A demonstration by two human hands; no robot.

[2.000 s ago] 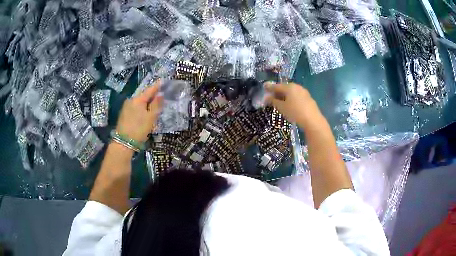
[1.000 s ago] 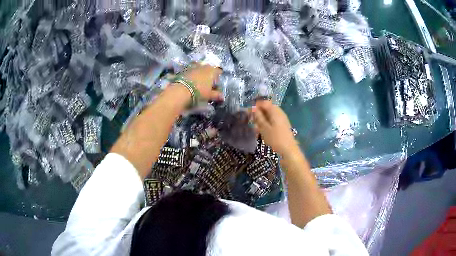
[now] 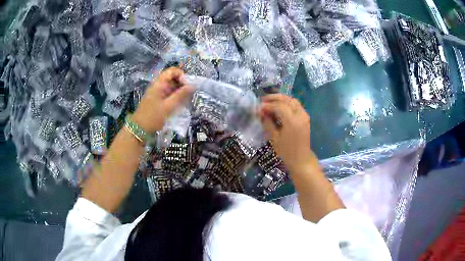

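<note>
A small clear plastic bag [image 3: 216, 99] is stretched between my two hands, with dark rows of a module showing in its left part. My left hand [image 3: 165, 99] pinches the bag's left upper edge. My right hand [image 3: 285, 122] pinches its right side. Loose circuit board modules [image 3: 232, 163] lie below the bag in a flat clear container [image 3: 151, 187], whose edge partly shows. The bag and my hands hide part of the modules.
A heap of bagged modules [image 3: 114, 71] covers the back and left of the green table [image 3: 352, 112]. A filled flat pack of modules [image 3: 425, 69] lies at far right. A large clear bag [image 3: 367, 188] hangs at the right edge. A red object [image 3: 451, 242] is at lower right.
My left hand reached to the heap and has come back left and nearer, now gripping a bag with module rows. The darker cloudy bag at my right hand is no longer clearly distinguishable.
</note>
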